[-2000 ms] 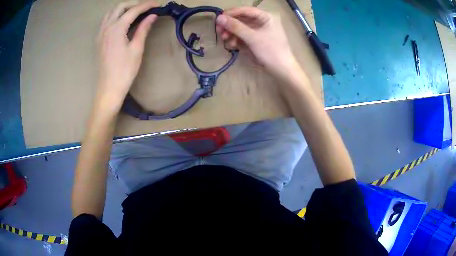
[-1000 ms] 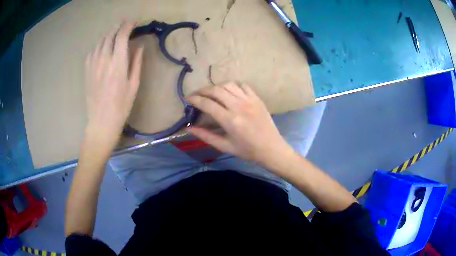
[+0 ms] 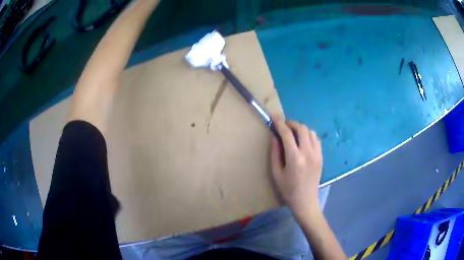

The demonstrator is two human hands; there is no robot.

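Note:
The padded hammer (image 3: 244, 91) lies over the tan cardboard sheet (image 3: 163, 167), its white wrapped head near the sheet's far edge and its shaft slanting down to the right. My right hand (image 3: 299, 165) is closed around the grip at the shaft's near end. My left arm reaches far forward at the upper left; my left hand is cut off by the picture's top edge, so what it holds cannot be seen. Dark headphone frames (image 3: 38, 45) lie on the far left of the bench, one of them partly cut off at the top.
A slim dark tweezers-like tool (image 3: 417, 80) lies on the green-blue bench (image 3: 351, 117) at right, with a small dark strip (image 3: 401, 66) beside it. Blue bins (image 3: 425, 231) stand on the floor at lower right, near yellow-black tape (image 3: 440, 188). Another cardboard piece (image 3: 452, 40) lies at far right.
The headphone frame is gone from the cardboard. My left hand has moved forward out of view. My right hand has moved right and taken hold of the hammer. The view has shifted towards the bench's far side.

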